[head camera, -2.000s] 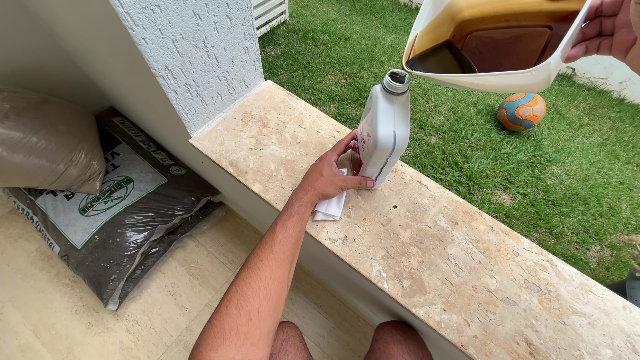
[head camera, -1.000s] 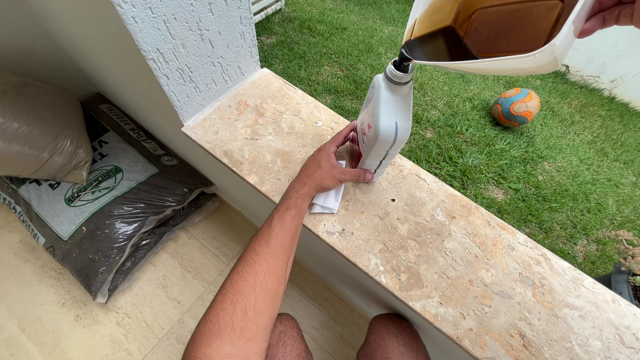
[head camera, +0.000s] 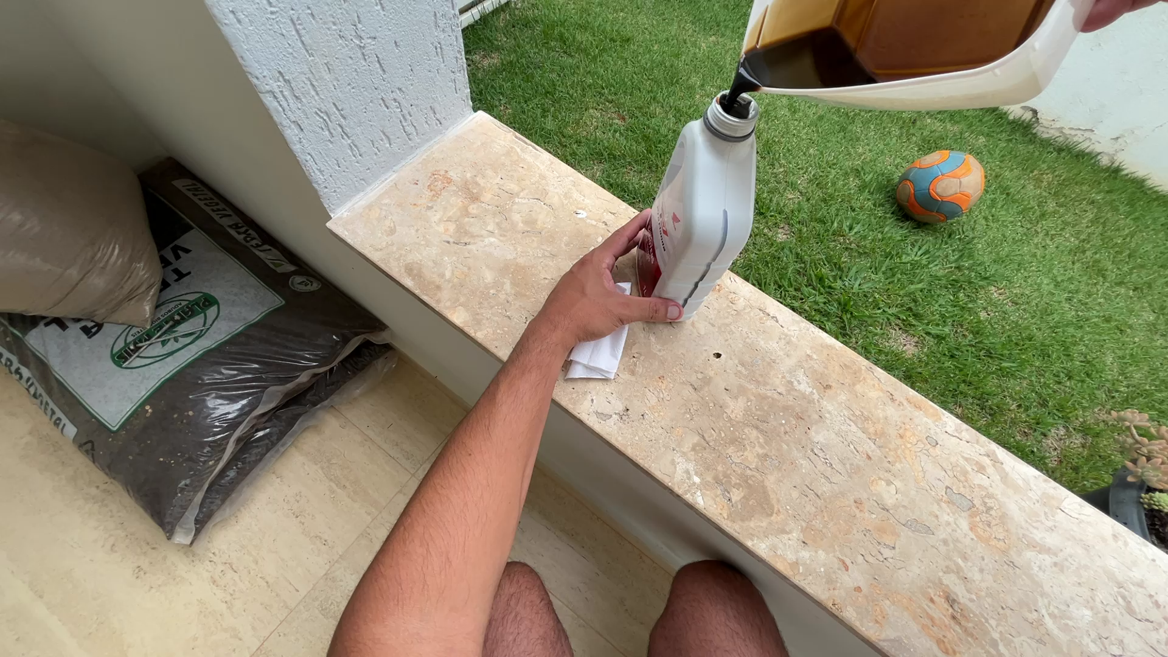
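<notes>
My left hand (head camera: 607, 297) grips the lower part of a white plastic bottle (head camera: 710, 210), which stands uncapped on the stone ledge (head camera: 803, 438). At the top right edge my right hand (head camera: 1115, 11), only partly in view, holds a translucent white plastic container (head camera: 985, 87) tilted over the bottle. Dark brown liquid (head camera: 812, 62) lies inside it, and a dark stream runs from its corner into the bottle's mouth. Beneath my left hand lies a folded white paper (head camera: 600, 354).
Black plastic soil bags (head camera: 274, 365) lie on the tiled floor at left, with a beige bag (head camera: 68, 219) on top. A textured white pillar (head camera: 356, 82) rises at the ledge's end. Beyond are grass, an orange and blue ball (head camera: 940, 186) and a potted plant (head camera: 1136, 497).
The container has tilted further, and dark liquid now runs into the bottle; two seconds ago no clear stream showed. My left hand has kept its hold on the bottle.
</notes>
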